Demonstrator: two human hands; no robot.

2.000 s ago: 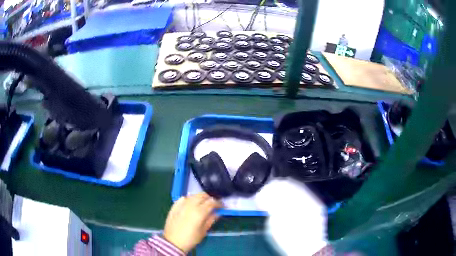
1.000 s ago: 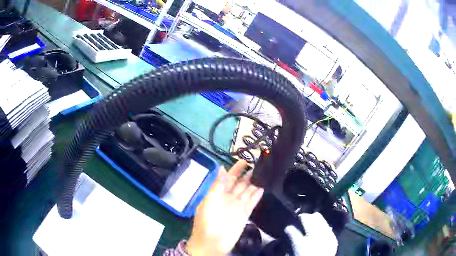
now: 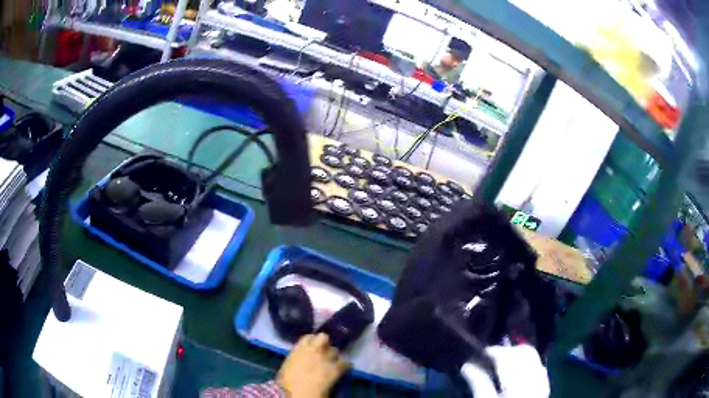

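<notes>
Black over-ear headphones [image 3: 323, 299] lie in a blue-rimmed tray [image 3: 247, 311] on a white sheet. My left hand [image 3: 312, 365], bare, touches the lower edge of the right-hand ear cup; whether its fingers grip it is hard to tell. My right hand [image 3: 509, 375], in a white glove, holds a glossy black insert tray [image 3: 466, 288] by its lower edge. The insert is tilted up over the right end of the blue tray and hides part of it. A little red shows near the glove.
A thick black corrugated hose [image 3: 183, 74] arches at left above a white box [image 3: 109, 334]. Another blue tray [image 3: 208, 276] holds headphones on a black insert. A board of black rings [image 3: 373, 190] lies beyond the belt. A person [image 3: 449, 62] sits far back.
The hose appears further left and the view has turned back toward the tray. My left hand has gone from open near the hose nozzle down to the headphones. The black insert now stands raised and tilted.
</notes>
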